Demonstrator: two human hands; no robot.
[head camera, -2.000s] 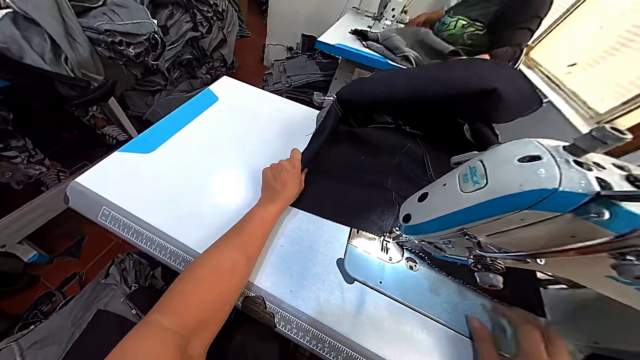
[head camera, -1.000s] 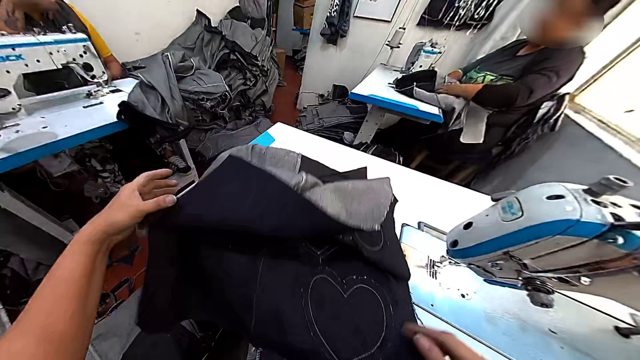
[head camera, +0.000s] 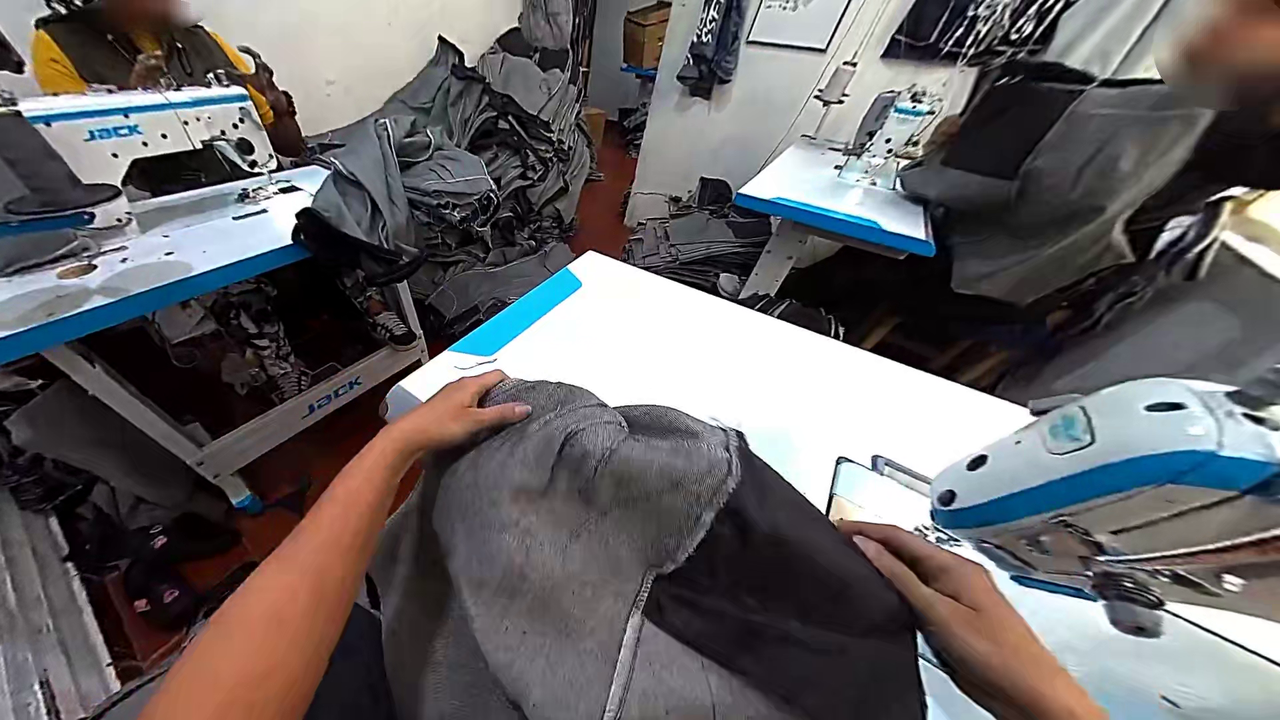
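A grey denim garment (head camera: 560, 520) with a black fabric panel lies bunched over the near edge of the white sewing table (head camera: 720, 340). My left hand (head camera: 468, 410) grips the garment's upper left part, thumb on top and fingers mostly hidden. My right hand (head camera: 940, 600) rests at the right edge of the black panel (head camera: 790, 590), its fingertips partly out of sight; whether it pinches the cloth is unclear. Just beyond it stands the white and blue sewing machine head (head camera: 1100, 460), its needle area partly hidden.
Another sewing machine (head camera: 150, 135) stands at the left, with a person (head camera: 140, 50) behind it. A heap of grey garments (head camera: 450, 170) fills the back. A third machine's table (head camera: 840, 200) stands at the back right, beside a person partly in view holding grey cloth (head camera: 1080, 190).
The garment, whose black side with a stitched heart showed a second ago, now shows its grey side. My left hand, earlier beside it with fingers apart, now grips it. The view has swung from the first frame.
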